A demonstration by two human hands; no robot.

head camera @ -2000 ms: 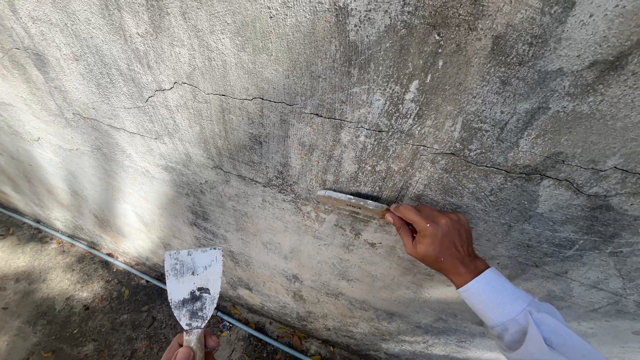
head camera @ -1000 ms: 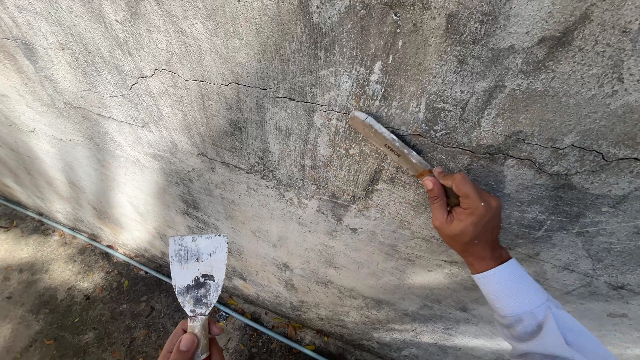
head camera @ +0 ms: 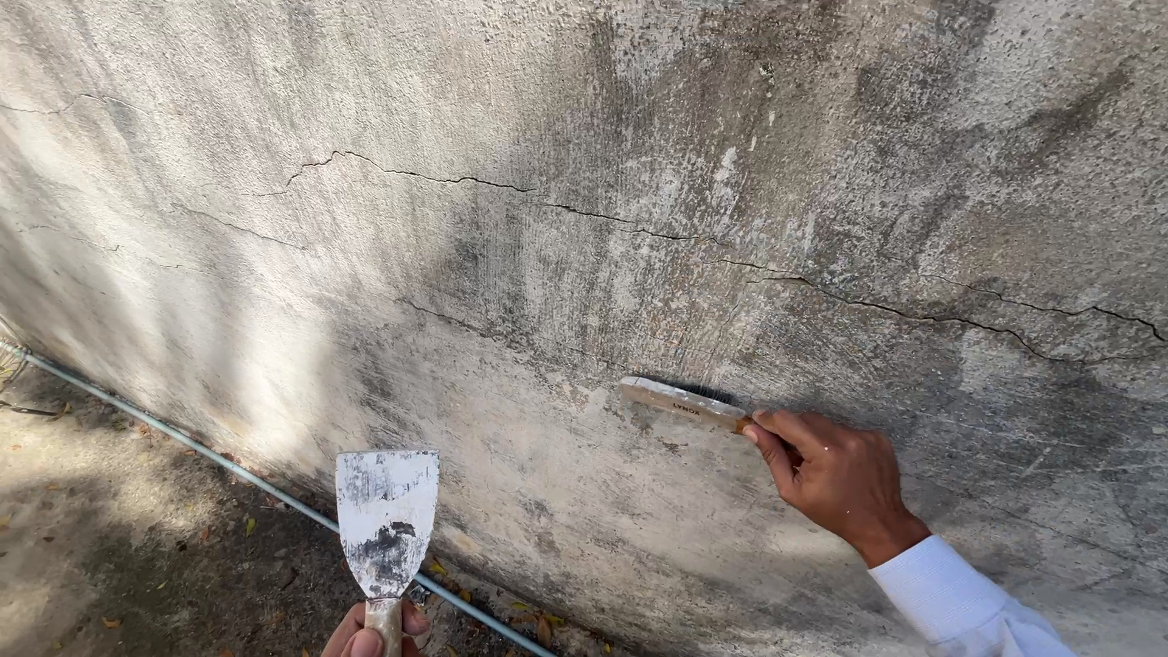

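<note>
My right hand (head camera: 835,470), in a white sleeve, grips the handle of a wire brush (head camera: 684,402) with a wooden back. Its dark bristles face the stained, weathered wall (head camera: 547,411), below a long crack (head camera: 867,303) that runs across the plaster. At the bottom of the view my left hand (head camera: 374,634) holds a putty knife (head camera: 387,520) upright by its handle. White and dark residue covers the broad metal blade. Only the fingers of that hand show.
A thin light-blue pipe (head camera: 219,464) runs along the foot of the wall. Beside it lies rough ground (head camera: 137,547) with scattered leaves. Fainter cracks mark the wall at the left, where sunlight and shadow fall.
The brush in my right hand was over the long crack one second ago and is now lower on the wall. My left hand still holds the putty knife in about the same place.
</note>
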